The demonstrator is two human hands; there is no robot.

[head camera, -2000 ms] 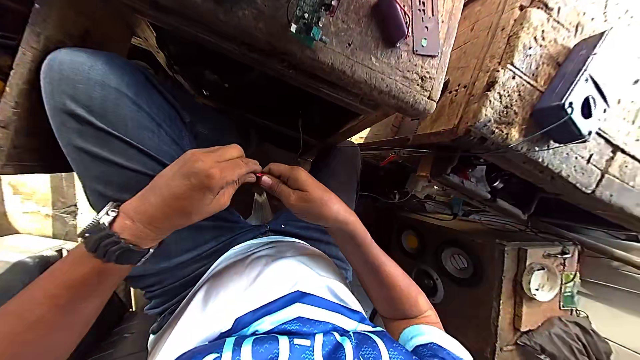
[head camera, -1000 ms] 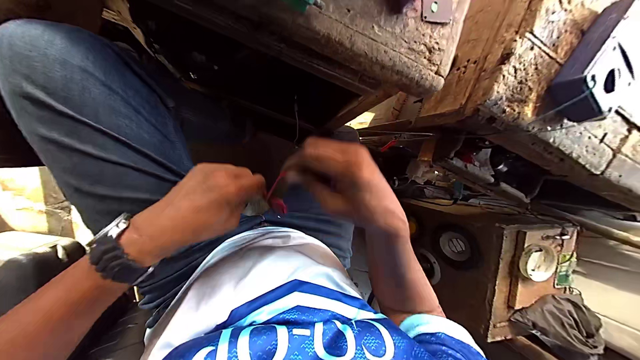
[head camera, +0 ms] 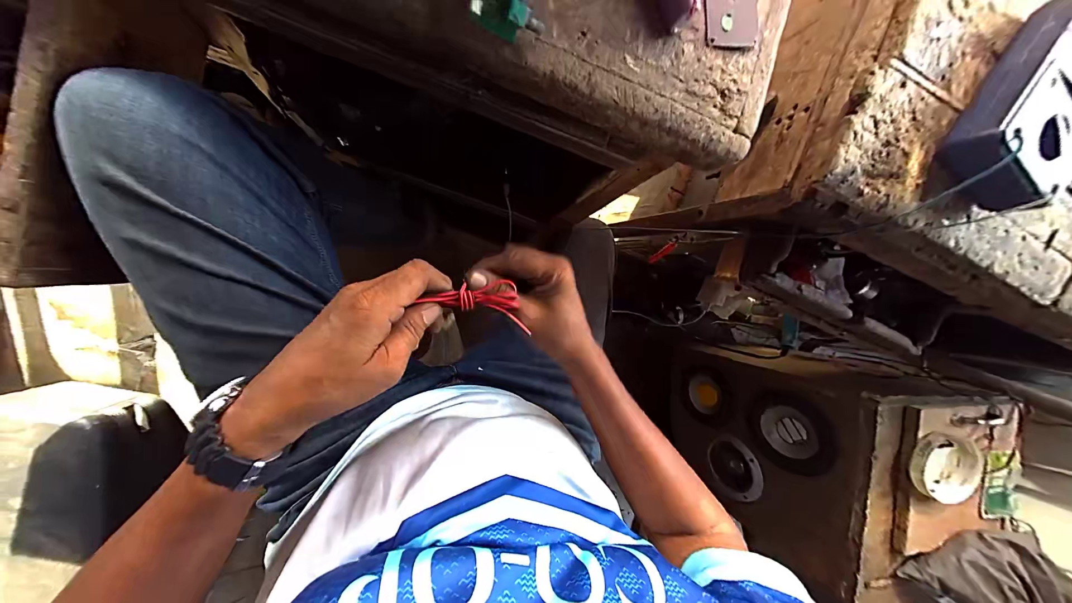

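A small bundle of thin red wire [head camera: 467, 296], wrapped around its middle, is held between my hands above my lap. My left hand [head camera: 356, 347], with a dark-strapped watch at the wrist, pinches the bundle's left end between thumb and fingers. At the other end, my right hand [head camera: 540, 297] grips the wire loops, and a loose red end hangs below its fingers. Part of the bundle is hidden by the fingers of both hands.
A worn wooden bench [head camera: 636, 92] with a green circuit board [head camera: 501, 17] lies ahead. At the right stand a wooden speaker cabinet [head camera: 779, 494], a dark box with a white face [head camera: 1026, 126] and tangled wires. A grey cloth [head camera: 988, 569] lies lower right.
My right hand, raised and blurred with a strand of red wire one second ago, has come back close to my left hand. The red wire now shows as a wrapped bundle between them.
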